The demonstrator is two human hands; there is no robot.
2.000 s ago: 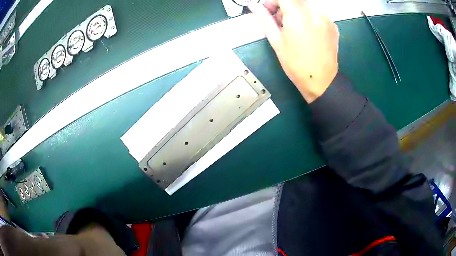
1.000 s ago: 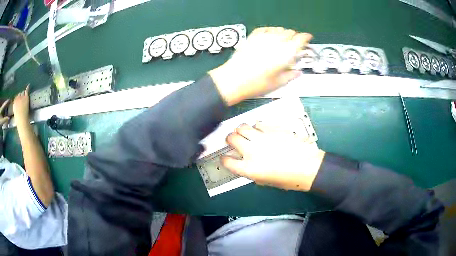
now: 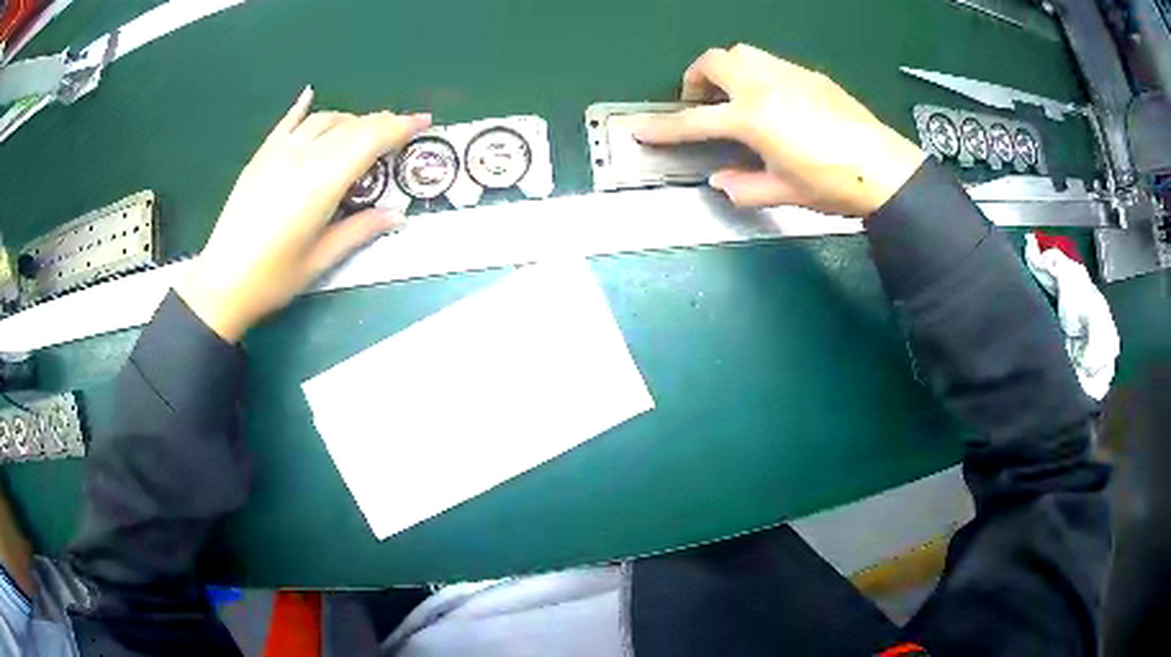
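Note:
My left hand (image 3: 302,193) grips the left end of a four-ring plate (image 3: 497,159), which lies behind the pale metal rail; three of its dark-rimmed circles show and the rest is under the hand. My right hand (image 3: 790,135) holds the flat plate (image 3: 629,157) by its right part, thumb at the near edge and fingers over the top. That plate lies just right of the ring plate, with a small gap between them. The white paper sheet (image 3: 482,398) lies bare on the green surface in front of me.
The metal rail (image 3: 565,234) runs across the bench. Another ring plate (image 3: 979,139) lies far right near a metal mechanism (image 3: 1130,193). A white glove or cloth (image 3: 1079,315) is at right. At left are a perforated plate (image 3: 96,247), a small ring plate (image 3: 45,429) and part of another person (image 3: 16,578).
The flat plate has left the paper and is now behind the rail under my right hand. My left hand has closed on a ring plate. The view has shifted.

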